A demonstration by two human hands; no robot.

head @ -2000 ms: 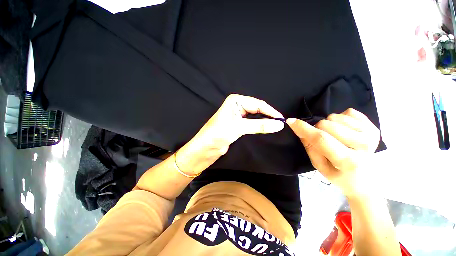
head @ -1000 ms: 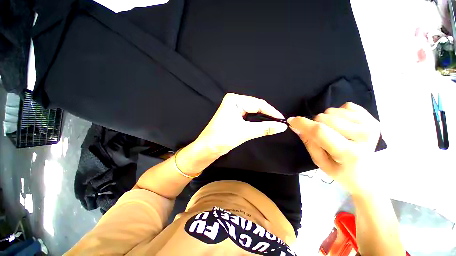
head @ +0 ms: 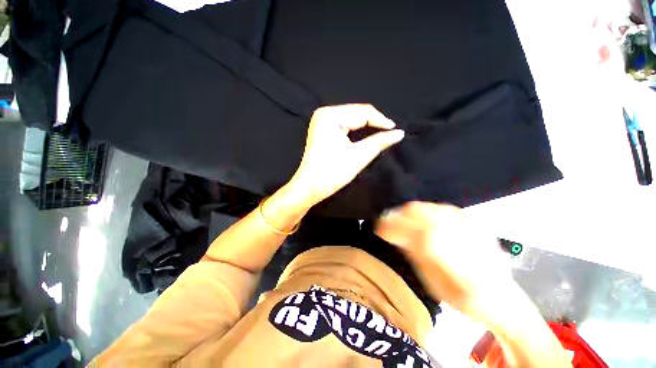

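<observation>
A large black garment (head: 403, 57) lies spread across the white table. My left hand (head: 352, 147) pinches a fold of it between thumb and fingers near the middle, with a thin gold band at the wrist. My right hand (head: 424, 237) is below and to the right, near the cloth's front edge, and is motion-blurred. Its fingers are bent together, but I cannot tell whether they hold anything. No needle or thread can be made out.
Blue and black snips (head: 636, 146) lie on the white table (head: 582, 208) at the right. A dark item with a green ring (head: 511, 247) lies near the front edge. A black basket (head: 72, 169) and black cloth pile (head: 169, 230) are at left, red plastic (head: 575, 345) lower right.
My right hand has left the pinched fold and moved down toward me. My left hand still pinches the cloth, slightly higher in view. The cloth at the right lies flatter, and the green-ringed item now shows.
</observation>
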